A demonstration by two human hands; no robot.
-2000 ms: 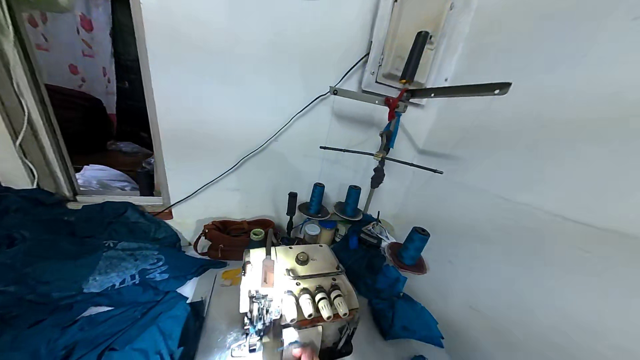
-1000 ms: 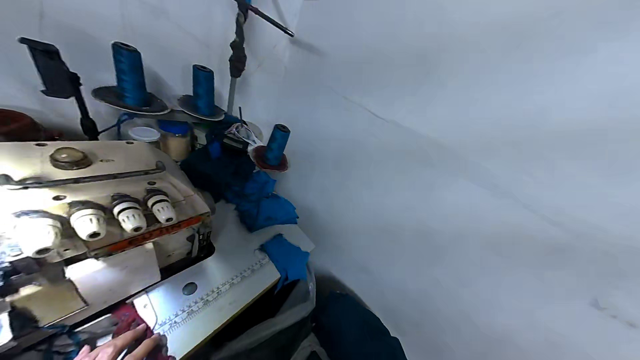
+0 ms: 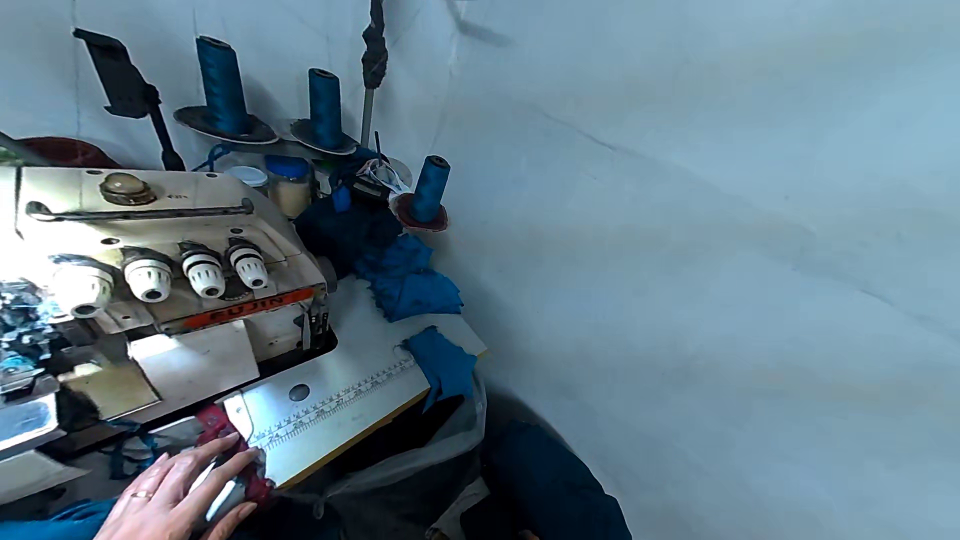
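My left hand (image 3: 176, 491), with a ring on one finger, comes in from the lower left. Its fingers curl over a dark red cloth (image 3: 217, 424) and a whitish object that I cannot make out, at the front edge of the sewing machine table (image 3: 337, 397). Just behind it is a cream Fujin overlock sewing machine (image 3: 172, 225) with several white tension dials (image 3: 206, 276). A sliver of skin shows at the bottom edge, right of centre; it may be my right hand, but its fingers are hidden.
Teal thread cones (image 3: 225, 90) stand behind the machine, near a black phone holder (image 3: 120, 75) and lidded jars (image 3: 289, 187). Blue fabric scraps (image 3: 420, 289) lie right of the machine. A grey bag (image 3: 405, 480) hangs below the table edge, beside dark teal fabric (image 3: 559, 480). The wall rises close on the right.
The view has swung right and come closer to the machine since two seconds ago. My left hand was at the table's front edge one second ago too, by the dark red cloth.
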